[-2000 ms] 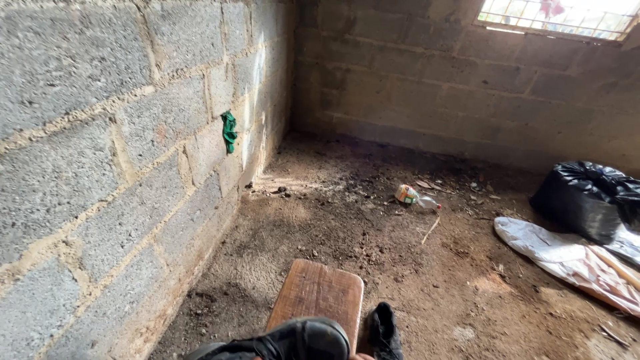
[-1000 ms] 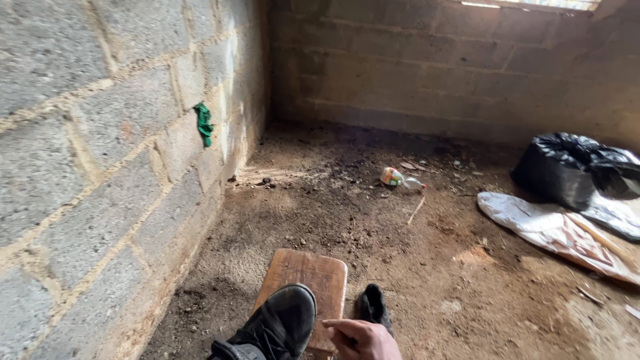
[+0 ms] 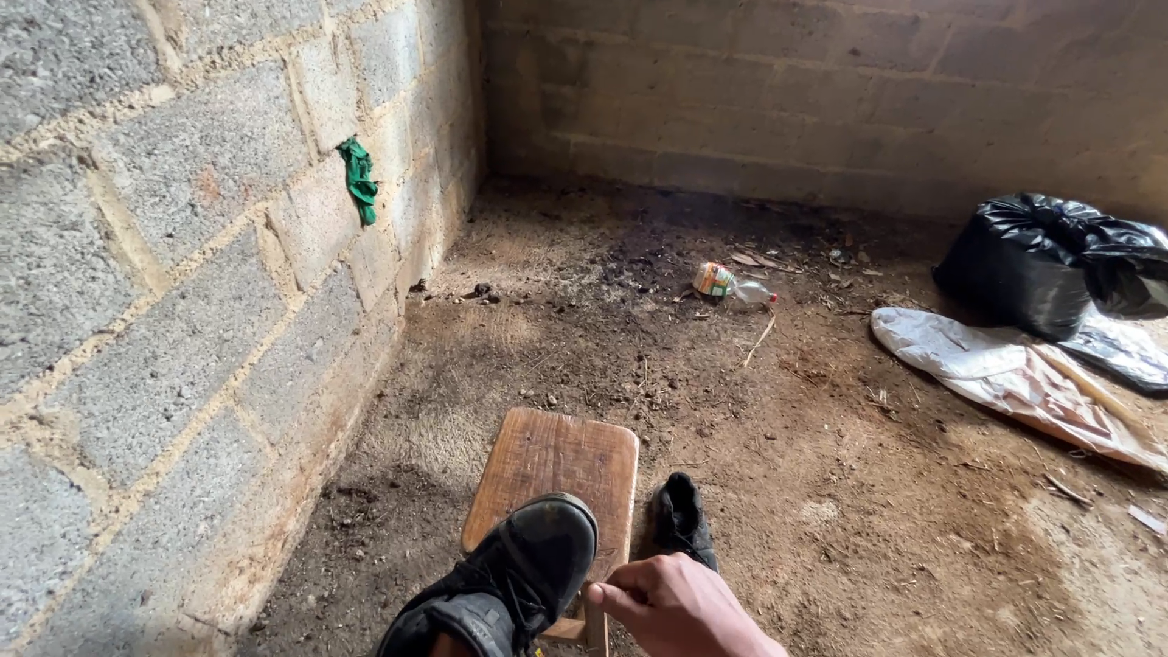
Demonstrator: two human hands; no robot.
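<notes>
A black lace-up shoe [image 3: 520, 566], worn on a foot, rests over the near part of a small wooden stool [image 3: 566, 456]. My right hand [image 3: 680, 602] is just right of that shoe, at the stool's near right side, with thumb and index finger close together. Whether a lace or anything thin is between the fingertips cannot be told. A second black shoe [image 3: 683, 520] stands on the dirt floor right of the stool, with its opening showing. My left hand is not in view.
A grey block wall [image 3: 192, 274] runs along the left, with a green cloth [image 3: 359, 181] stuck to it. A plastic bottle [image 3: 730, 283] lies on the floor ahead. At the right, a tied black plastic bag [image 3: 1022, 265] sits behind a white sack [image 3: 1004, 374].
My right hand has come further into view beside the worn shoe. Two seconds ago only a bit of it showed there. The view has tilted downward.
</notes>
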